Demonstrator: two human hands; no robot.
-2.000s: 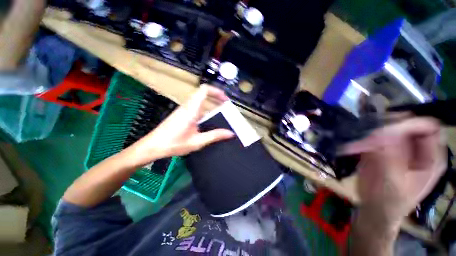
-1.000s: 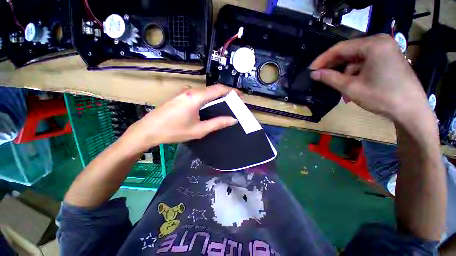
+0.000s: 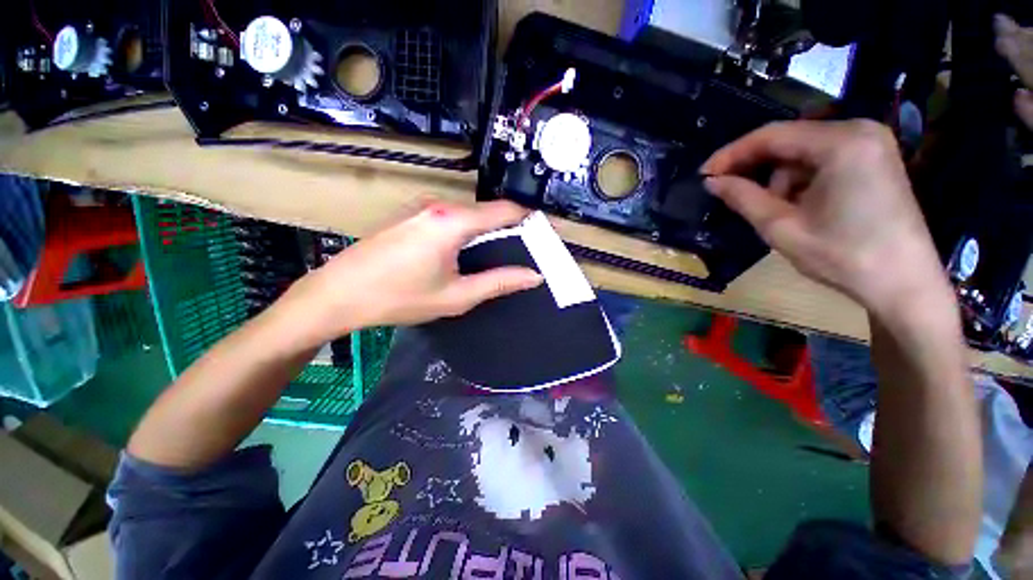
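Note:
My left hand (image 3: pixel 413 266) grips a black sheet (image 3: pixel 510 340) with a white backing edge between thumb and fingers, over my lap. My right hand (image 3: pixel 833 204) is above the right part of a black housing (image 3: pixel 663 108), thumb and index fingertips pinched on what looks like a tiny dark adhesive pad (image 3: pixel 708 173), hard to make out against the black. The housing lies on the bench, tilted a little, with a white round motor (image 3: pixel 564 143), a red and dark wire pair with white plug (image 3: pixel 549 91), and a round opening (image 3: pixel 619 176) beside the motor.
Two more housings with motors lie to the left (image 3: pixel 430 34) (image 3: pixel 113 91). A blue-sided metal box (image 3: pixel 691 20) stands behind the housing. Below the bench are a green basket (image 3: pixel 187 306) and red stools (image 3: pixel 85 255). Another person's hand (image 3: pixel 1016 57) shows at top right.
My right hand has come from the blurred far right to above the housing, then stayed nearly still. My left hand keeps hold of the sheet. The view has turned and shifted.

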